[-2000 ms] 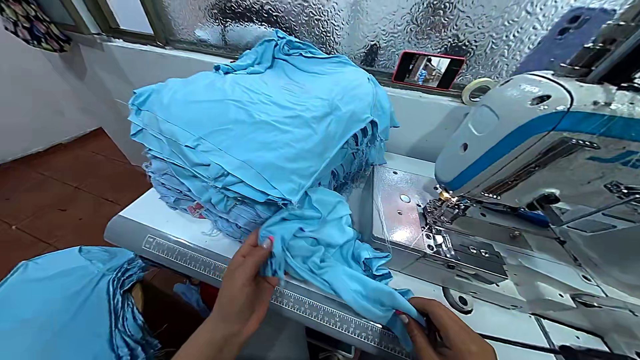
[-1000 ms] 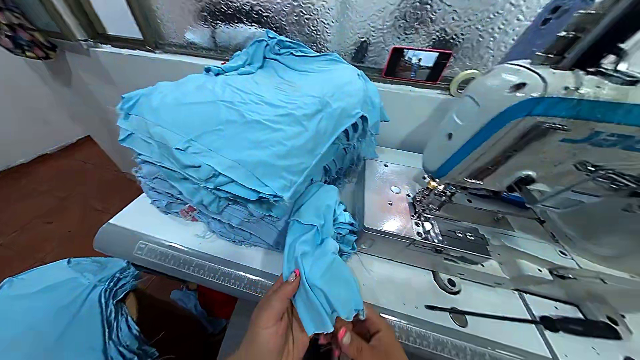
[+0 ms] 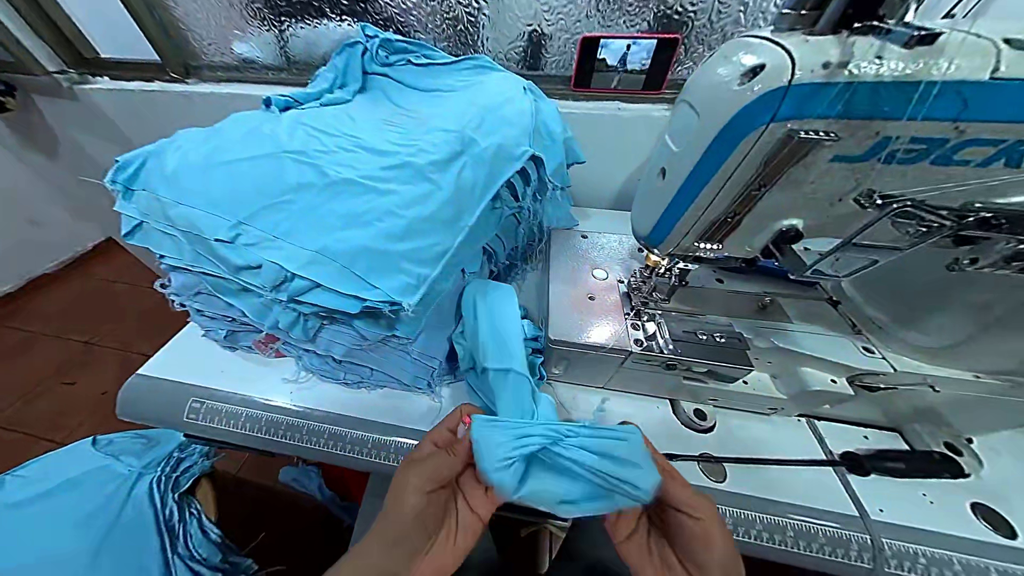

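My left hand (image 3: 444, 484) and my right hand (image 3: 676, 512) grip the two ends of a folded light-blue fabric band (image 3: 564, 464), stretched between them above the table's front edge. The rest of that piece (image 3: 500, 344) runs back onto the white table, between a tall stack of light-blue cut fabric (image 3: 336, 192) and the metal bed of the sewing machine (image 3: 588, 296). Creases gather at the middle of the band. The presser foot area (image 3: 660, 280) holds no fabric. The fingertips of my right hand are partly hidden behind the cloth.
A black-handled screwdriver (image 3: 904, 464) lies on the table right of my right hand. A ruler tape (image 3: 304, 428) runs along the front edge. More blue fabric (image 3: 88, 504) hangs at lower left. A phone (image 3: 626, 62) leans at the window behind.
My hands have drawn apart with the fabric's end spread between them; one second ago they were close together. Two seconds ago the piece lay loosely across the table edge. The view has shifted somewhat.
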